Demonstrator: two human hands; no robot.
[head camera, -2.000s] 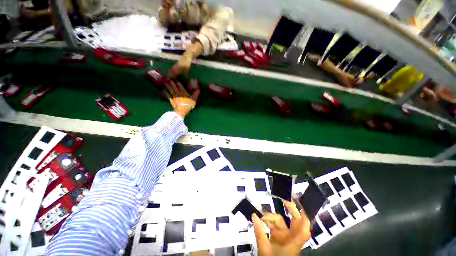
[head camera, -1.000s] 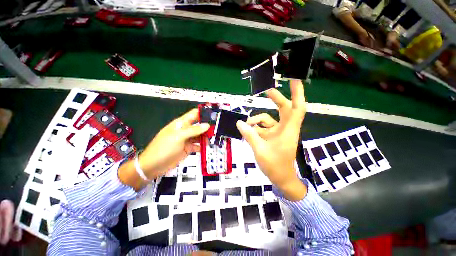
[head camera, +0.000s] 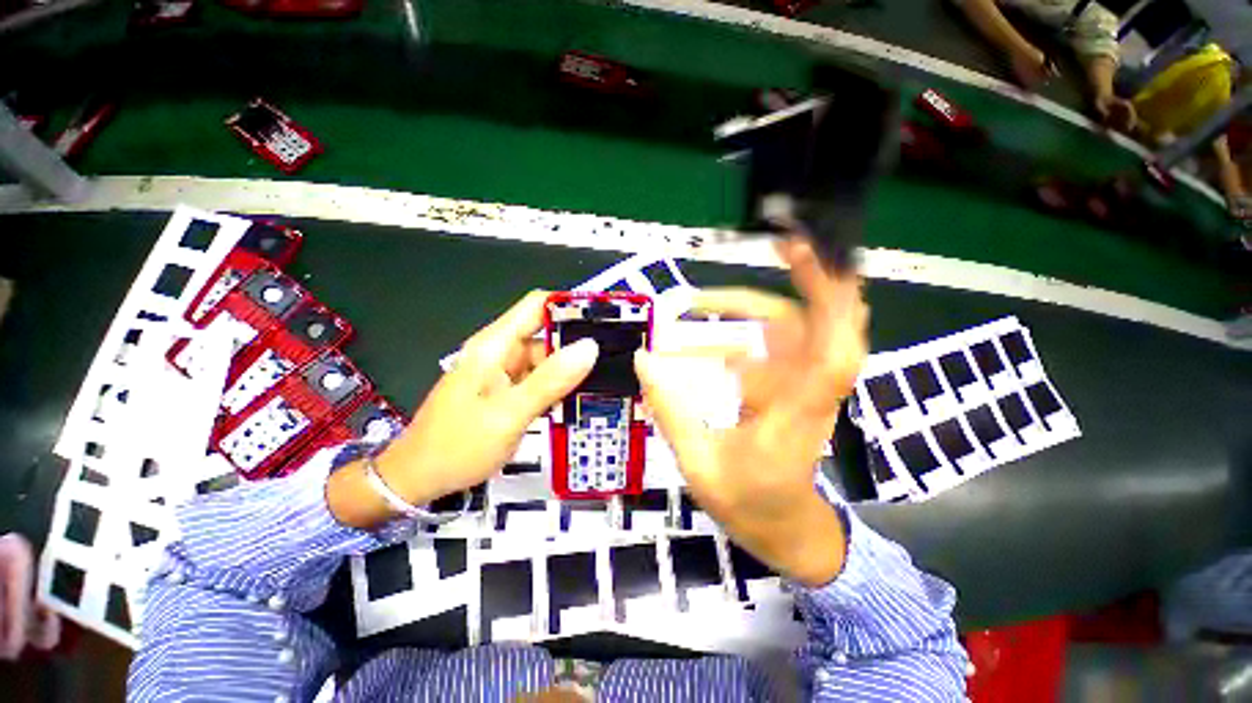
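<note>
A red phone body (head camera: 600, 446) stands upright in front of me, dark display area on top, white keypad area below. My left hand (head camera: 474, 405) holds it by its left side, thumb on the dark area. My right hand (head camera: 755, 412) is at its right edge, thumb and a finger near the display; it is blurred. Dark floppy pieces (head camera: 824, 158) rise from its raised fingers, also blurred. White carrier sheets with black squares (head camera: 632, 584) lie under the hands.
Waiting red phones (head camera: 295, 364) overlap at left beside a carrier sheet (head camera: 151, 330). Another carrier sheet (head camera: 968, 405) lies at right. Beyond the white rail (head camera: 371, 206), the green belt (head camera: 453, 124) carries scattered phones. Another person's hands (head camera: 1023, 55) are at upper right.
My left hand came back from the belt and holds a phone. The dark piece that my right fingers held beside the phone now appears on its display area. The raised pieces have shifted right.
</note>
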